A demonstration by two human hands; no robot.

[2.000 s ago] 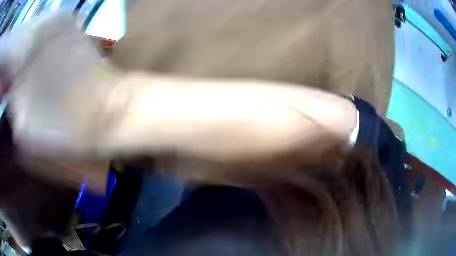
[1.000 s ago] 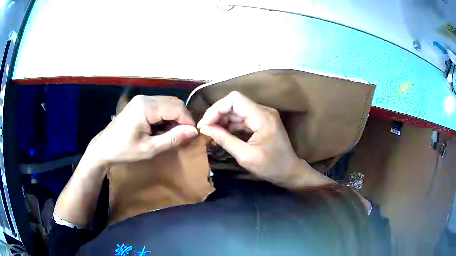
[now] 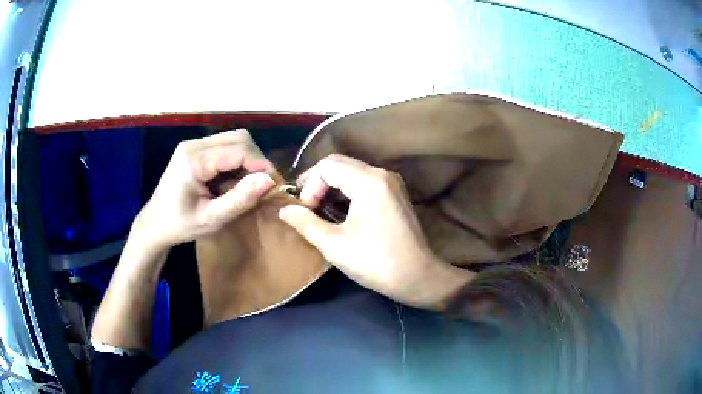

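Observation:
A limp brown bag piece (image 3: 539, 146) with a thin whitish edge lies partly over the table edge on the right. A lighter tan part (image 3: 246, 262) hangs below my hands over my lap. My left hand (image 3: 204, 188) pinches the tan part's upper edge between thumb and fingers. My right hand (image 3: 369, 223) is beside it, its thumb on the tan part and its fingers bent at the same edge. A small pale, shiny bit (image 3: 289, 188), perhaps a fitting, shows between the fingertips. The fingertips partly hide it.
A white and pale green table (image 3: 231, 61) with a red edge stretches across the front. Blue material (image 3: 92, 185) is below it on the left. A brown surface (image 3: 654, 254) is at the lower right. My dark clothing fills the bottom.
The view was blurred by an outstretched forearm two seconds ago. Since one second ago, my hands have shifted slightly left, the pale bit shows between them, and the brown piece is spread wider.

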